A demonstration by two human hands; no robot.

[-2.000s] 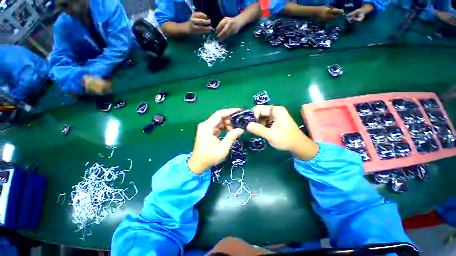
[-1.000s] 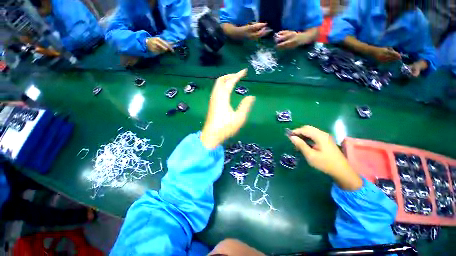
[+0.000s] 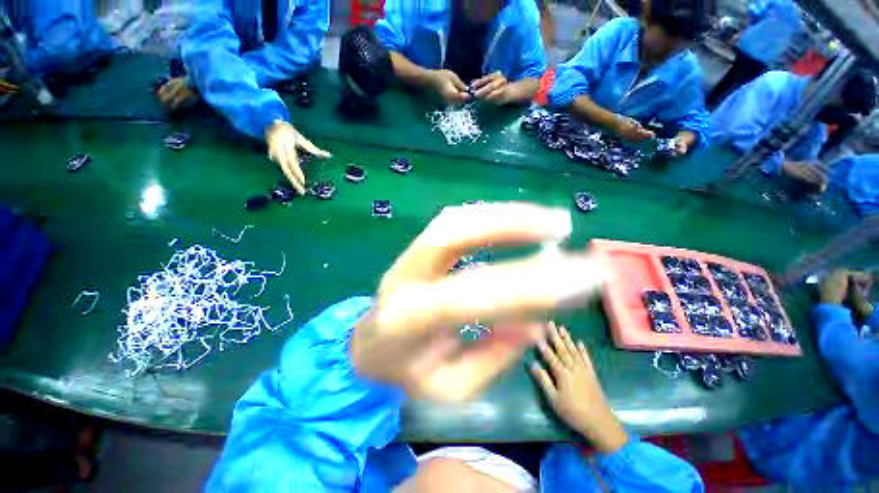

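My left hand (image 3: 453, 308) is raised close to the camera, large and blurred, with fingers apart and nothing seen in it. It hides most of the housings in front of me; part of one housing (image 3: 472, 260) shows between its fingers. My right hand (image 3: 575, 385) lies palm down near the belt's front edge, fingers slightly apart, with nothing seen in it. A tangled pile of white strands (image 3: 183, 308) lies on the left. The pink tray (image 3: 631, 334) on the right holds rows of black housings (image 3: 706, 313), with its left compartment partly filled.
The green belt (image 3: 337, 385) carries scattered housings (image 3: 382, 208) towards the far side. A coworker's hand (image 3: 291, 154) reaches over some of them. More housings (image 3: 711, 371) lie before the tray. A blue bin (image 3: 19, 270) is at far left. Another person's hands (image 3: 848, 287) show at right.
My left hand has come up close to the camera. My right hand has moved down onto the belt near the front edge. A coworker's hand has reached onto the belt. The view has shifted.
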